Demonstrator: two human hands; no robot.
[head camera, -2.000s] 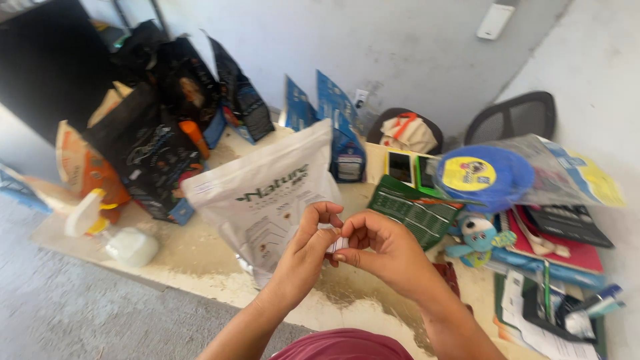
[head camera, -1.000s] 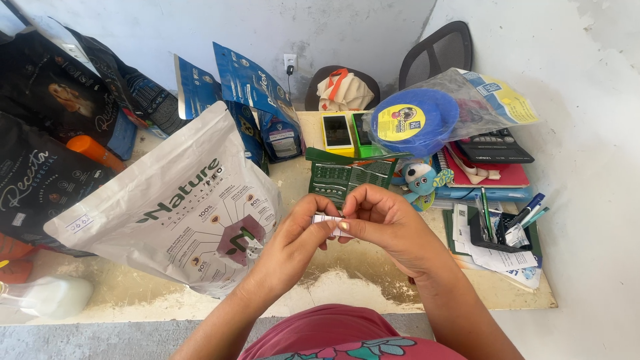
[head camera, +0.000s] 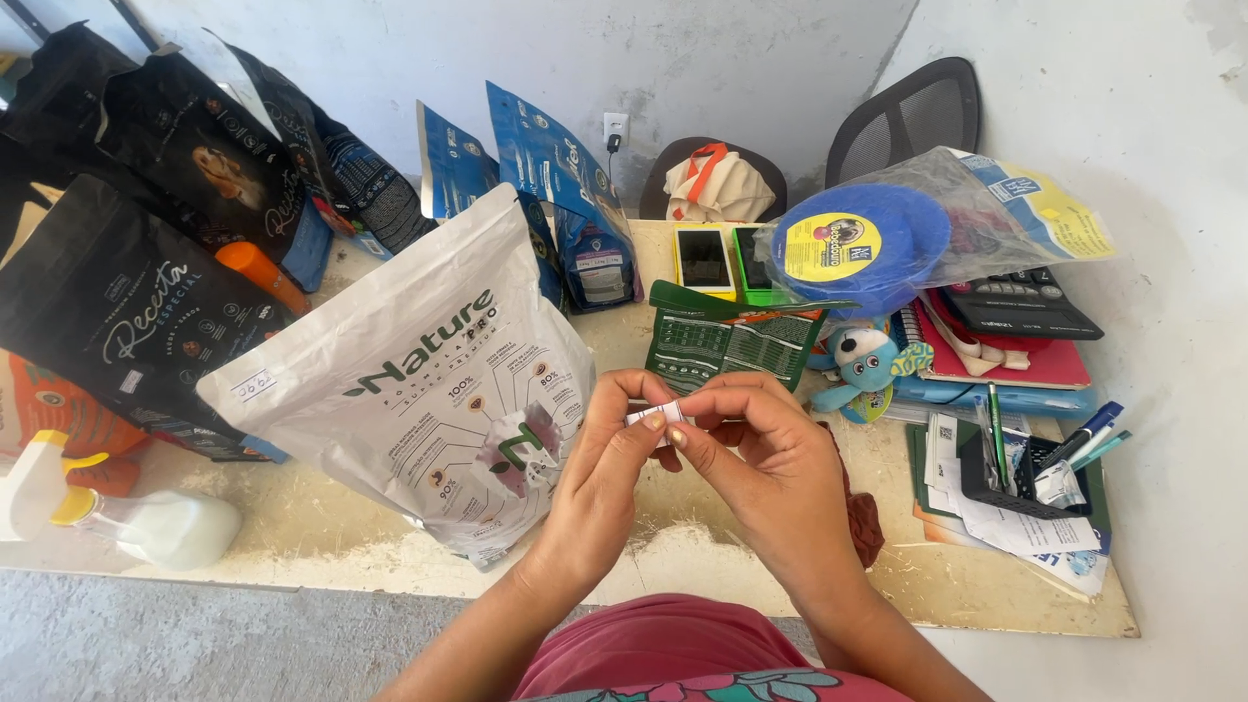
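Note:
My left hand (head camera: 606, 478) and my right hand (head camera: 765, 468) meet low in the middle of the view. Between their thumbs and fingertips they pinch a small white paper label (head camera: 659, 417) with dark marks; part of it is hidden by the fingers. A large white pet food bag (head camera: 419, 390) stands at the left of my left hand, a small marked sticker at its top corner. Just beyond my fingers a green printed pouch (head camera: 731, 341) lies on the table. Some dark red cloth (head camera: 863, 526) is partly hidden behind my right hand.
Black bags (head camera: 146, 312), an orange-capped item and a spray bottle (head camera: 166, 526) are at left. Blue bags (head camera: 561, 185) stand behind. To the right are a packaged blue disc (head camera: 907, 239), a plush toy (head camera: 858, 366), a calculator (head camera: 1024, 307) and a pen holder (head camera: 1024, 478) on papers.
Both hands stay together on the small white label, with the fingers slightly shifted. The view has swung noticeably since two seconds ago.

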